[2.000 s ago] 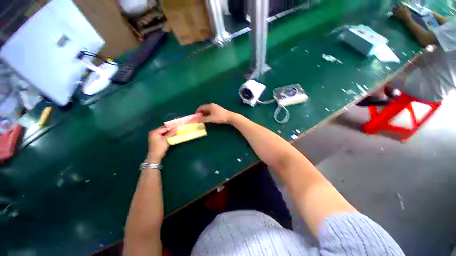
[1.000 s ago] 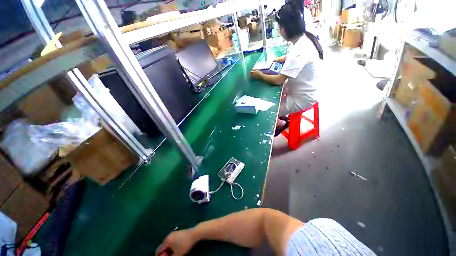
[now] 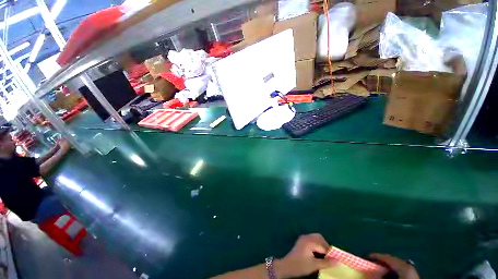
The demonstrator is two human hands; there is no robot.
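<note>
A sticker sheet (image 3: 341, 267) with yellow backing and a pale strip of red dots is at the bottom right, cut off by the lower edge. My left hand (image 3: 307, 254), with a bracelet at the wrist, grips its left end between thumb and fingers. My right hand (image 3: 396, 267) is at the right end of the sheet, dark, blurred and partly cut off by the lower edge; its fingers touch the red-dotted strip.
Behind the green bench (image 3: 262, 180) stand a white monitor (image 3: 256, 76), a black keyboard (image 3: 327, 115), a red tray (image 3: 168, 119) and a brown carton (image 3: 420, 101) with clear plastic bags. A metal post (image 3: 475, 98) rises at right. A person (image 3: 22, 180) and red stool (image 3: 64, 231) are at far left.
The view has swung from the right side of the bench to the left. The sticker sheet and my left hand, out of the picture a second ago, show again; both hands hold the sheet.
</note>
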